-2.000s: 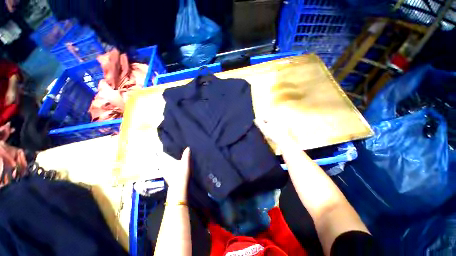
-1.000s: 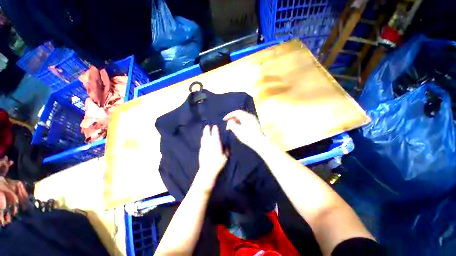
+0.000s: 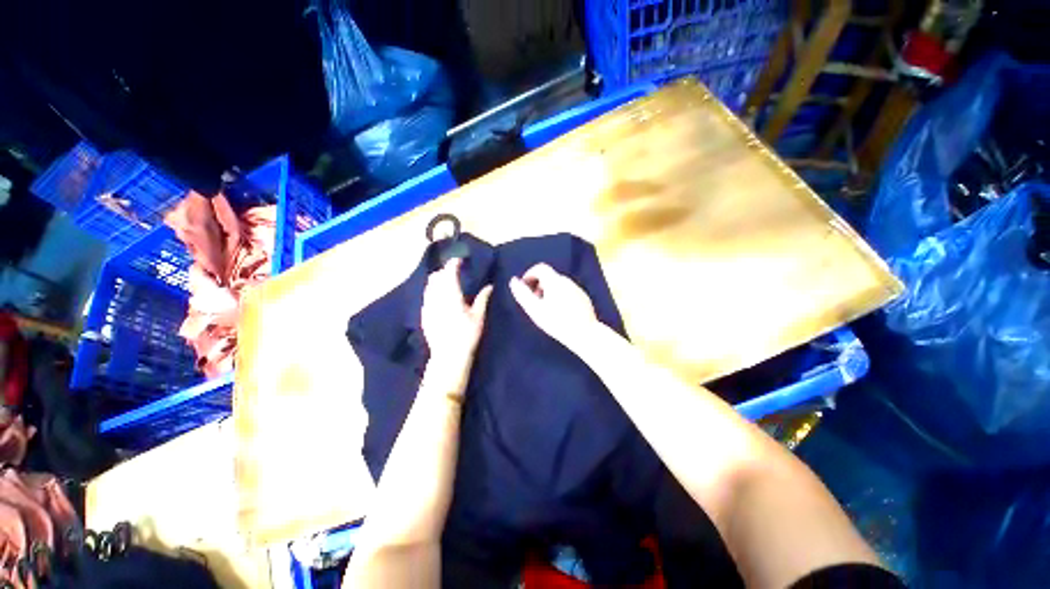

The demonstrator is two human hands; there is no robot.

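Note:
A navy suit jacket [image 3: 535, 391] lies on the pale work board [image 3: 737, 230], its lower part over my lap. The black hanger hook [image 3: 442, 227] stands out above its collar. My left hand [image 3: 451, 313] is at the collar and lapel on the left, fingertips near the hanger neck, with jacket cloth between thumb and fingers. My right hand [image 3: 555, 304] rests on the right upper chest, fingers curled; whether it pinches cloth cannot be told. The front buttons are not visible.
A blue crate [image 3: 98, 345] with pink garments [image 3: 213, 265] stands left of the board. Dark garments with clustered hooks [image 3: 106, 541] lie at lower left. Blue plastic bags [image 3: 979, 334] are at right, a wooden frame [image 3: 806, 81] behind. A blue bag [image 3: 397, 121] hangs beyond the board.
Both hands moved from the jacket's lower sides up to its chest; my left hand then moved farther up to the collar. The jacket has shifted towards me, and its lower front is spread differently.

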